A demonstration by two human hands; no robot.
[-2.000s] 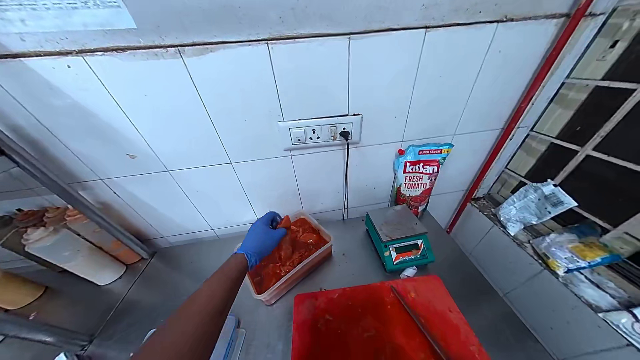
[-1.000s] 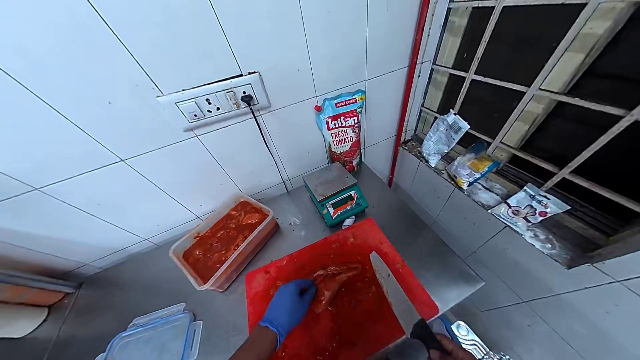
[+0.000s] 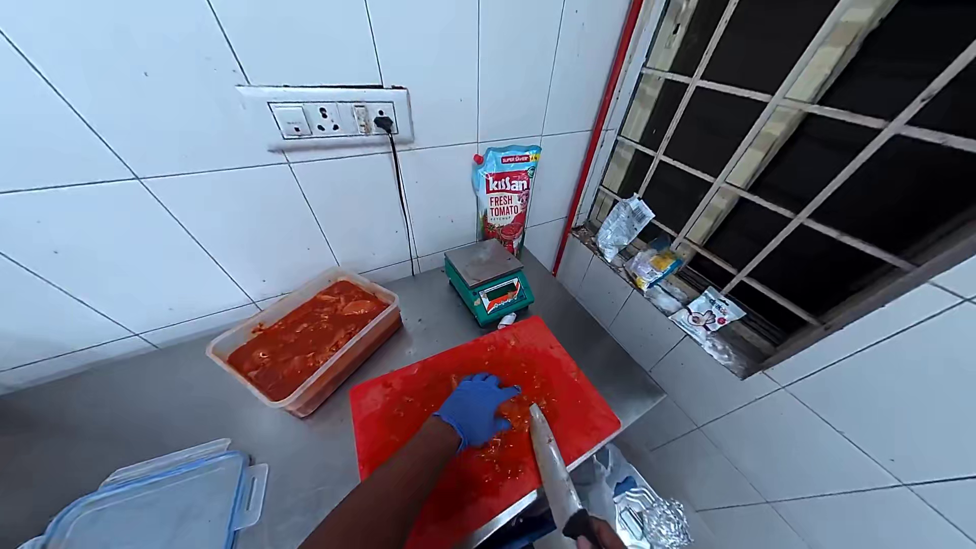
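My left hand [image 3: 477,409], in a blue glove, lies palm down on the red cutting board [image 3: 427,404], its fingers spread over a piece of marinated meat [image 3: 512,415] that shows partly beside them. My right hand [image 3: 602,535], at the bottom edge of the view, grips the black handle of a large kitchen knife [image 3: 555,471]. The blade points up and left, its tip just right of the gloved fingers. Left of the board stands a clear plastic tub [image 3: 305,343] of red marinated meat.
Behind the board are a green weighing scale [image 3: 488,278] and a ketchup pouch [image 3: 507,194]. A blue-edged plastic lid [image 3: 152,503] lies at lower left. Packets [image 3: 653,265] line the sill of a barred window. Crumpled foil [image 3: 663,522] and a plastic bag are below the board's right edge.
Two seconds ago my left hand was in the tub; one second ago it held meat on the board. The knife, then above the board's right part, is now lower and closer to the glove.
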